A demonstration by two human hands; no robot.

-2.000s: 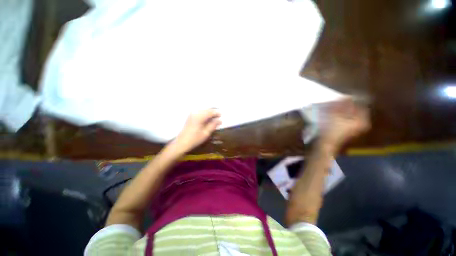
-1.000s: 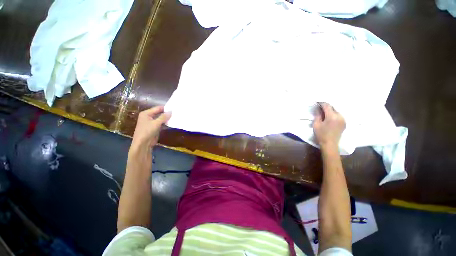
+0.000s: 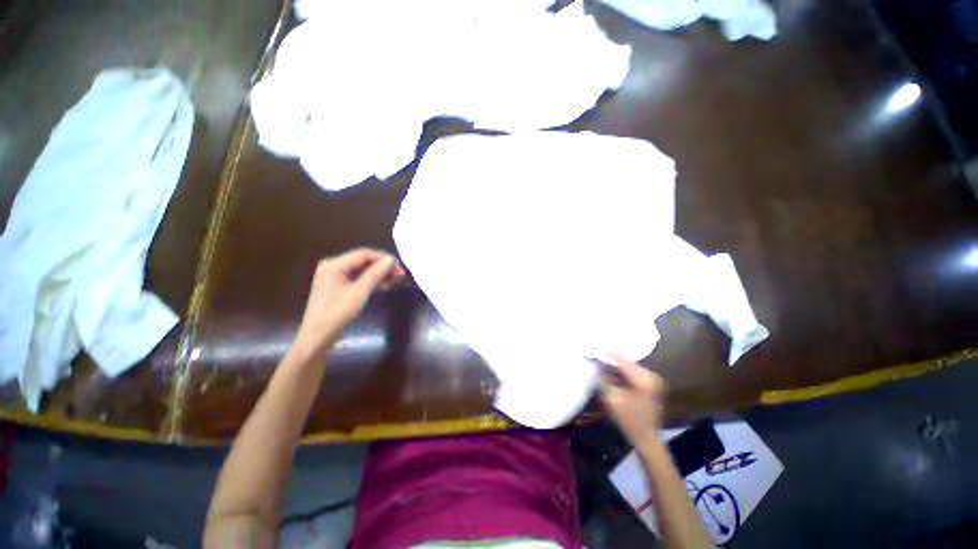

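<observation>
A bright, overexposed white shirt lies in front of me, its lower corner reaching the table's front edge and a narrow sleeve-like end spread to the right. My left hand is at the shirt's left edge, thumb and fingertips pinched together; whether cloth or thread is between them cannot be told. My right hand is at the shirt's lower right edge with its fingertips closed on the cloth. A small dark bit shows at those fingertips, too blurred to name.
A crumpled white heap lies behind the shirt. Another white garment lies left of the table seam, and white cloth at the far edge. The brown table has yellow edging. A white sheet with a dark object is below it.
The shirt's near part has drawn together and its lower corner is nearer the table edge. My left hand no longer spreads its left corner. My right hand is lower and further left. The view has shifted.
</observation>
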